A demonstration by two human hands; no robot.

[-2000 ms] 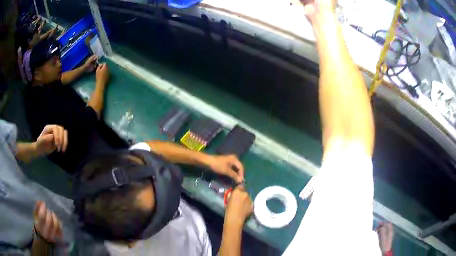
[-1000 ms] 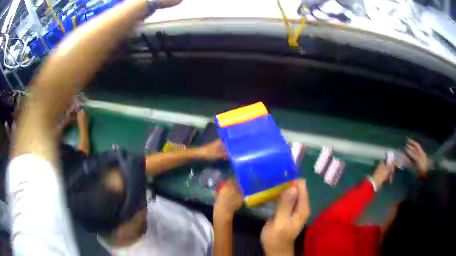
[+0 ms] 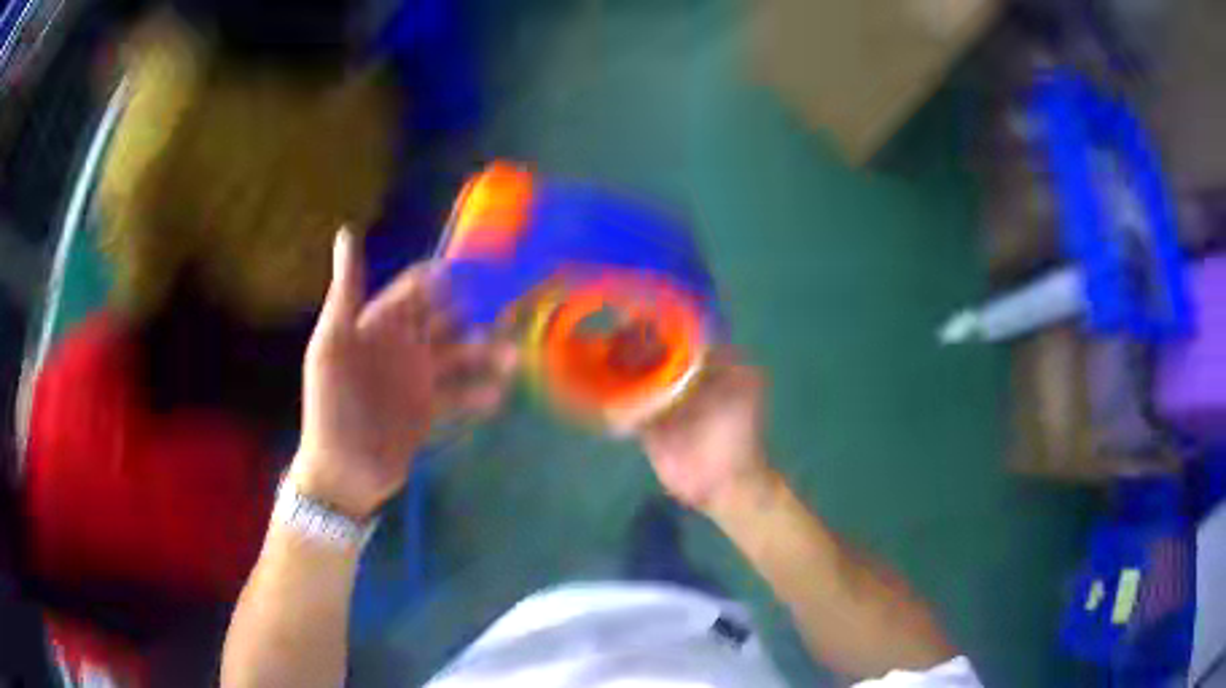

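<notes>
A blue and orange tape gun [image 3: 612, 242] is held up in front of my chest, blurred by motion. Its round orange and yellow end faces me, and an orange part is at its upper left. My right hand [image 3: 713, 423] grips the round end from the lower right. My left hand [image 3: 390, 376], with a light band on the wrist, is beside the tape gun at its left, fingers spread; the blur hides whether the fingertips touch it.
A person in red [image 3: 148, 484] is at the left. A brown carton [image 3: 867, 67] is at the top right. A blue crate [image 3: 1109, 202] and brown boxes stand along the right over the green floor [image 3: 847, 363]. A blue item lies at the lower right.
The view has turned from the green work line to the floor. The tape gun has turned and its round end now faces me. My left hand has come down beside it.
</notes>
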